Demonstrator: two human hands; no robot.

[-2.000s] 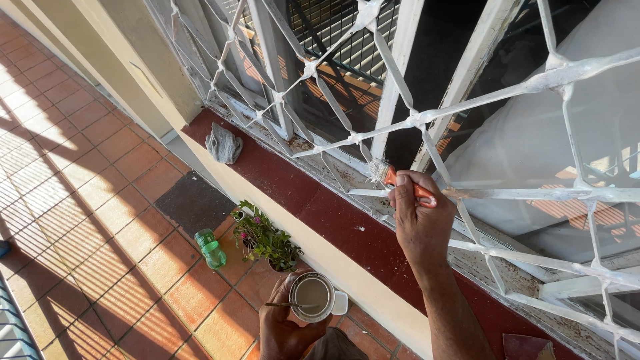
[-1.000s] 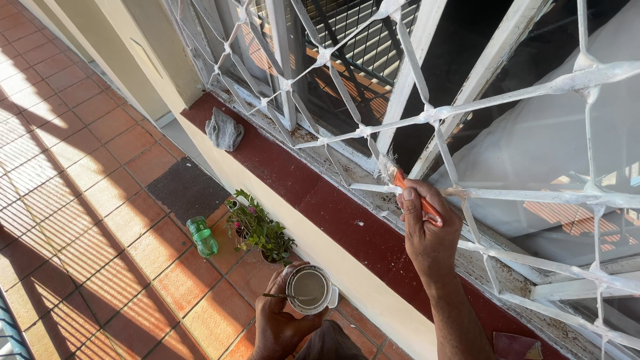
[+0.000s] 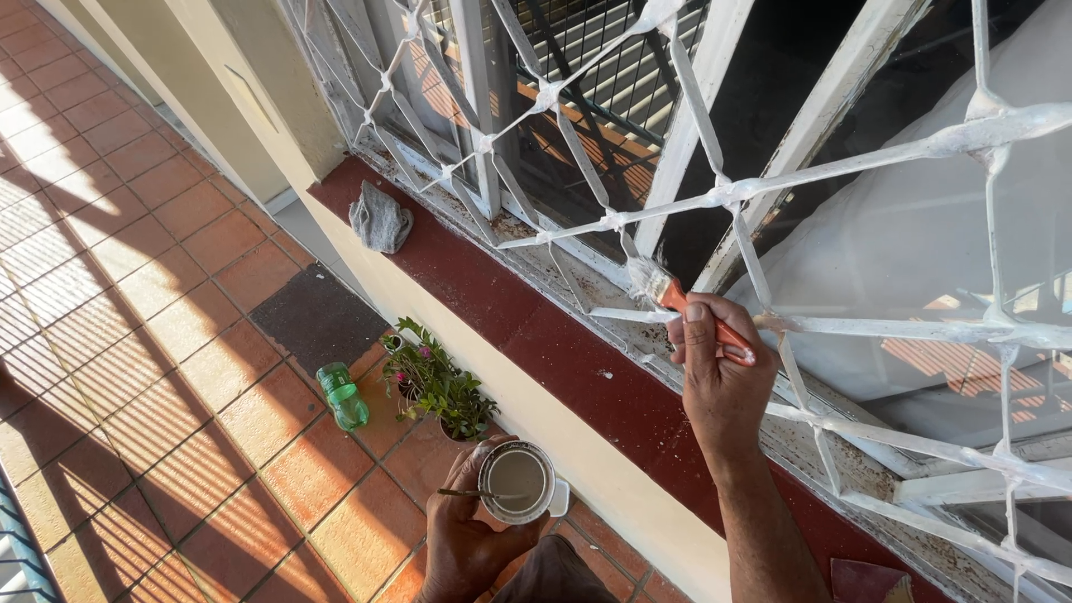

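Observation:
My right hand [image 3: 720, 360] grips the orange handle of a paintbrush [image 3: 670, 293]. The brush's whitish bristles lie at a bar of the white metal window grille [image 3: 720, 194], near its lower edge. Low in the view, my left hand [image 3: 477, 536] holds a small round container of pale paint [image 3: 517, 480], with a thin stick resting across its rim. A white piece, perhaps a lid or handle, juts from the container's right side. Behind the grille are white window frames [image 3: 695, 126] with chipped paint.
A grey cloth [image 3: 379, 218] lies on the dark red sill [image 3: 536, 335], with a piece of reddish sandpaper [image 3: 871, 579] near its lower end. On the tiled floor [image 3: 201, 377] are potted plants [image 3: 444, 389], a green plastic bottle [image 3: 342, 396] and a dark patch [image 3: 318, 318].
My right hand has shifted slightly along the grille with the brush, whose angle has changed. My left hand still holds the paint container.

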